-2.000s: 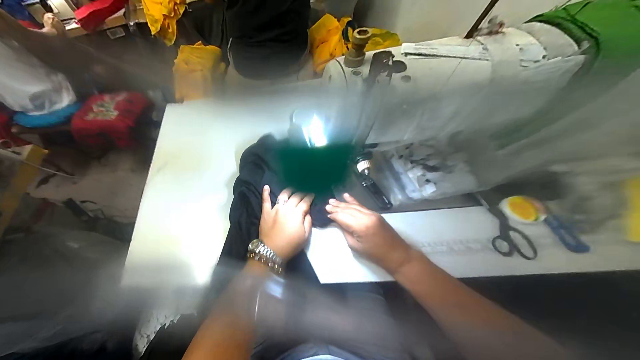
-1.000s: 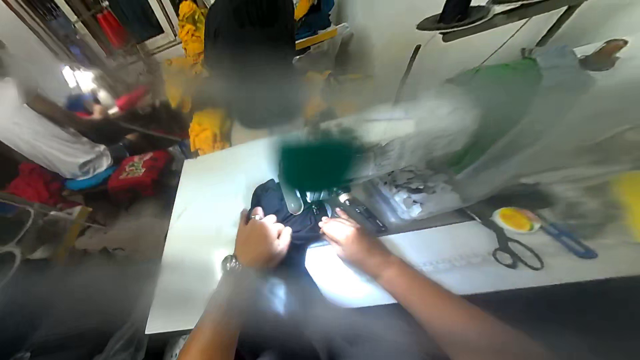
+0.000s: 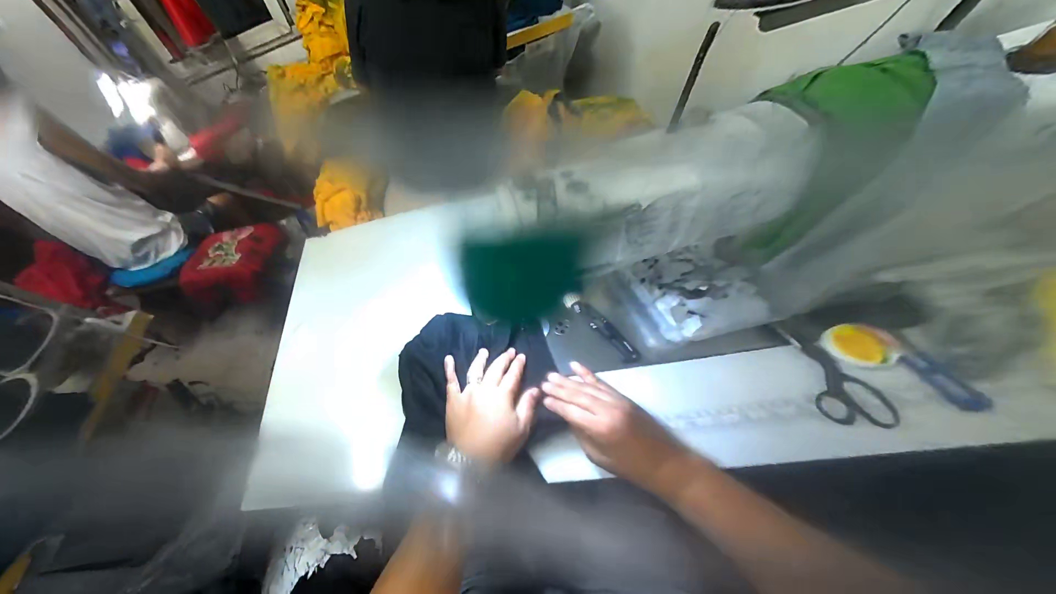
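Dark cloth [image 3: 433, 363] lies on the white sewing table [image 3: 330, 330] and hangs over its front edge. Flat on the cloth rests my left hand [image 3: 492, 407], fingers spread, with a ring and a wristwatch. My right hand [image 3: 596, 412] is at the cloth's right edge, fingers extended together, holding nothing that I can see. Beyond both hands stands a sewing machine [image 3: 701, 173], its head blurred. A dark green blurred shape hides the needle area and the far end of the cloth.
Black-handled scissors [image 3: 841, 388], a round yellow-and-white item [image 3: 858, 344] and a blue-handled tool [image 3: 949, 384] lie at the right. A plastic container of scraps [image 3: 676, 305] and a small black tool [image 3: 609, 330] sit nearer the machine. A person in white [image 3: 91, 198] works at far left.
My left hand, curled on the cloth a second ago, now lies flat with fingers spread. My right hand's fingers have straightened. The view has shifted since two seconds ago.
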